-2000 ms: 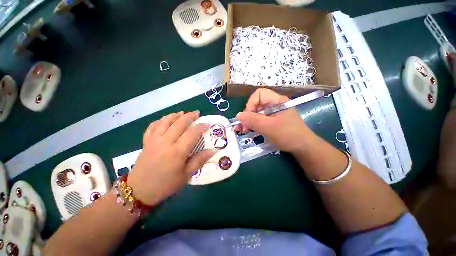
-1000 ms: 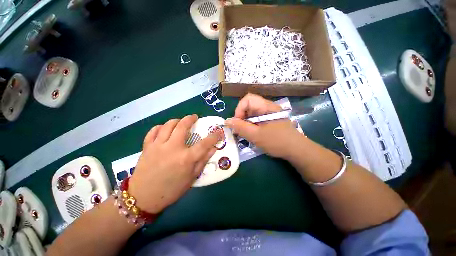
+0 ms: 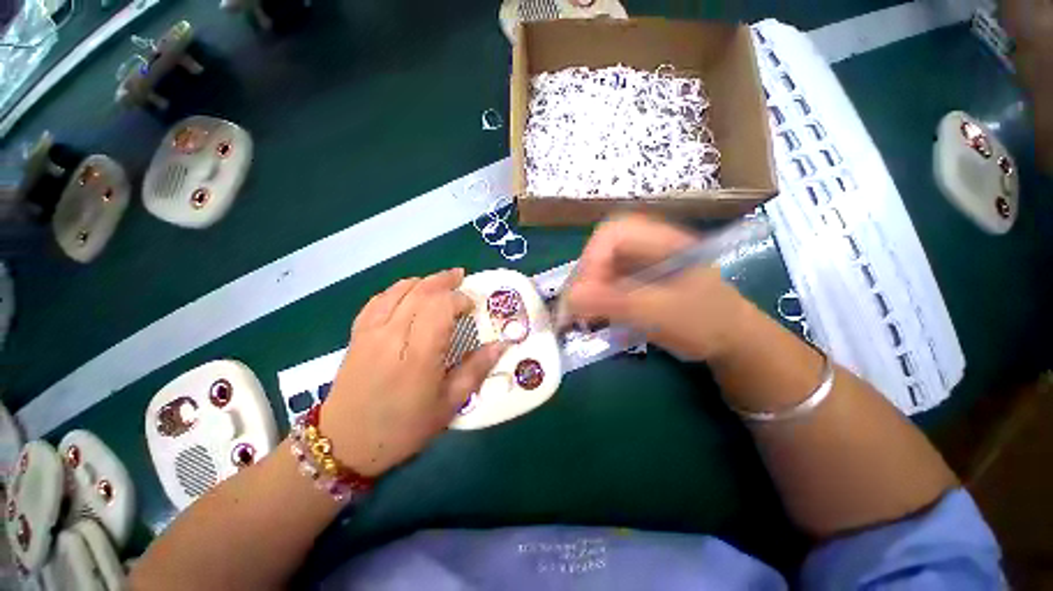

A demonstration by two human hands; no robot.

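Note:
A cream front cover [image 3: 537, 398] with reddish round details lies flat in front of me. My left hand [image 3: 404, 369] rests over its left part, with fingers and thumb on its face, and holds it. My right hand [image 3: 652, 289], slightly blurred, is shut on slim pale tweezers [image 3: 722, 244] at the cover's right edge. The tweezer tips are blurred. A white die-cut sheet [image 3: 303, 381] with dark openings lies under the cover and shows on both sides of it.
An open brown cardboard box [image 3: 647, 208] of white rings stands beyond my hands. Loose rings [image 3: 499, 231] lie left of it. A stack of die-cut sheets [image 3: 872, 242] lies right of it. Another cover [image 3: 208, 433] and stacked covers [image 3: 87, 508] are at left. More covers [image 3: 196, 173] lie on the far side.
The far-side covers have shifted right. My right hand and tweezers have moved from the cover's upper round detail to its right edge. My left hand still holds the cover.

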